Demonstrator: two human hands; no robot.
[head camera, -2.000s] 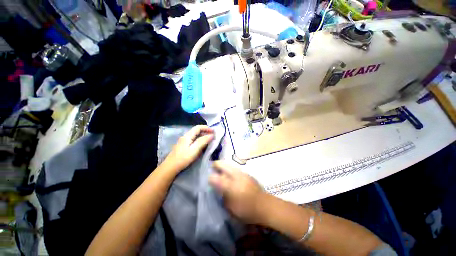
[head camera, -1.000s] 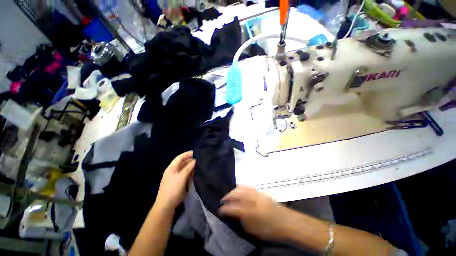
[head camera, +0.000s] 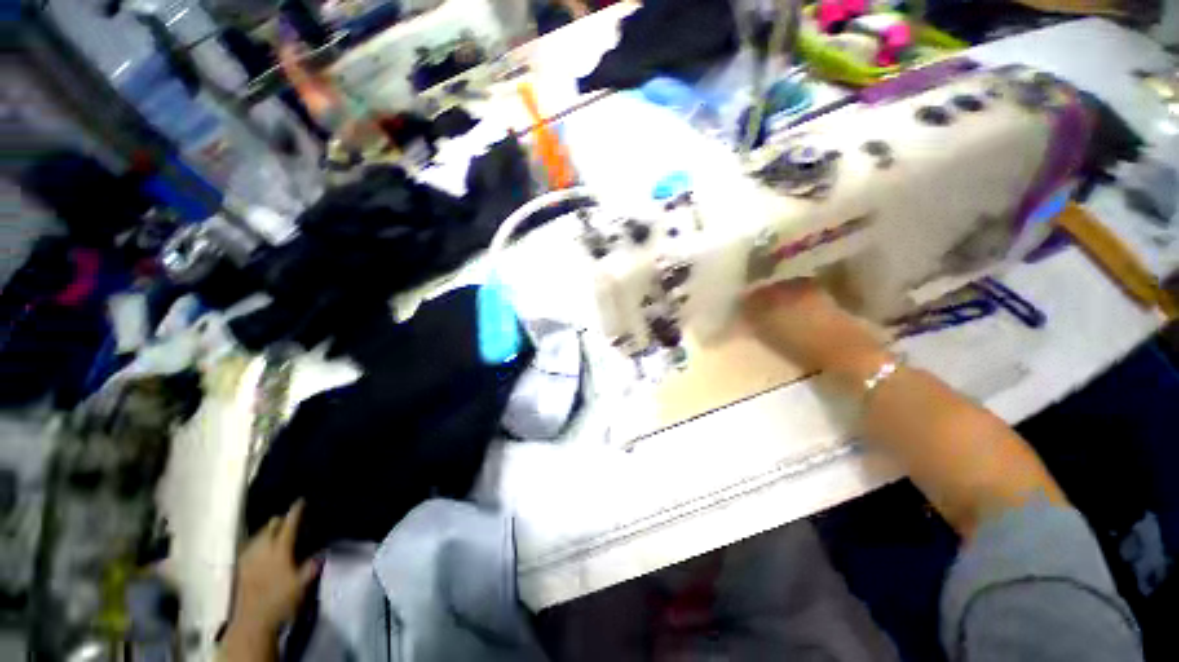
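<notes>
The black and grey garment (head camera: 388, 433) lies in a heap left of the needle, with a grey panel (head camera: 453, 582) hanging at the table's front edge. My left hand (head camera: 274, 576) is at the lower left, against the black cloth; blur hides whether its fingers grip it. My right hand (head camera: 795, 317) is under the arm of the cream sewing machine (head camera: 853, 220), over the bed right of the needle area. It is blurred and its fingers are unclear. A small grey piece (head camera: 546, 384) lies left of the presser foot.
The blue lamp (head camera: 497, 323) stands left of the machine head. Dark blue snips (head camera: 957, 310) and a yellow bar (head camera: 1115, 259) lie at the right. A ruler scale (head camera: 698, 504) runs along the front table edge. Black cloth (head camera: 349, 246) is piled behind.
My right hand has left the cloth and moved right, under the machine arm. My left hand has moved down and left. The garment has been spread leftward, with grey cloth now at the front. The view has shifted.
</notes>
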